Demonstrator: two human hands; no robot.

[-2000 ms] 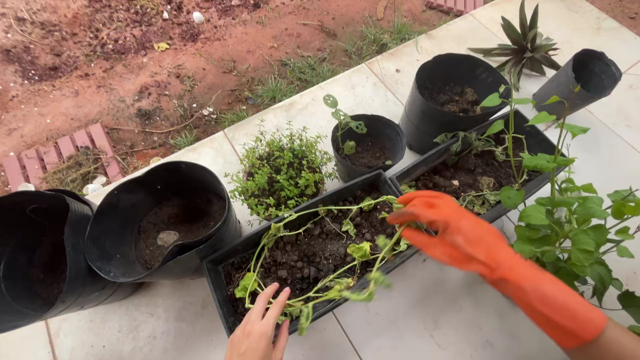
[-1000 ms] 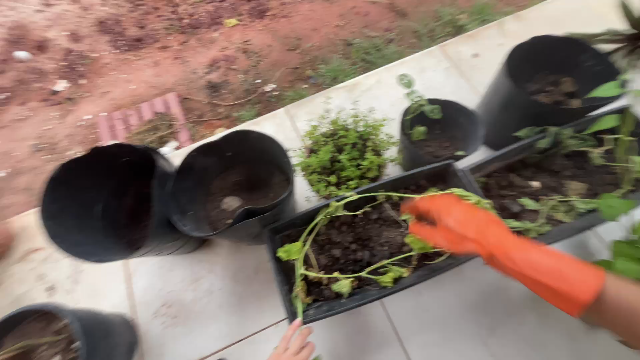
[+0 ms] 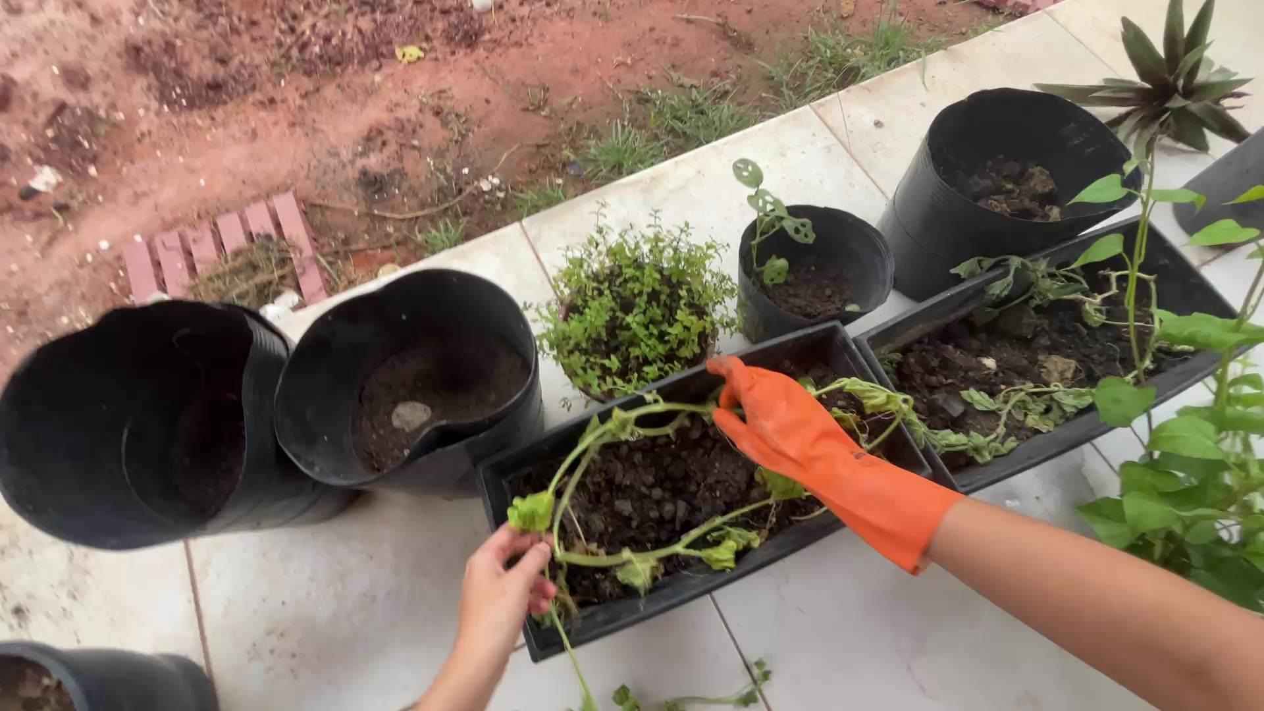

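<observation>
A trailing green vine (image 3: pixel 681 549) loops over the dark soil (image 3: pixel 642 489) of a black rectangular planter (image 3: pixel 691 591). My left hand (image 3: pixel 509 583), bare, pinches the vine near a curled leaf (image 3: pixel 531 513) at the planter's left end. On my right hand (image 3: pixel 775 415) is an orange rubber glove; its fingertips close on the vine's upper stem over the planter's middle. Part of the stem is hidden behind the glove. A second rectangular planter (image 3: pixel 1086 430), with wilted vine stems and upright shoots, adjoins on the right.
Black plastic pots with soil stand at left (image 3: pixel 237 425), beside it (image 3: pixel 415 296), and upper right (image 3: pixel 1007 148). A bushy small-leaved plant (image 3: pixel 642 306) and a small potted seedling (image 3: pixel 815 267) sit behind the planter. Leafy stems (image 3: pixel 1185 494) rise at right. Another pot (image 3: pixel 109 676) stands lower left.
My left hand, earlier with fingers spread by the planter's front left corner, now pinches the vine. The vine's left loop has shifted. The view has swung left.
</observation>
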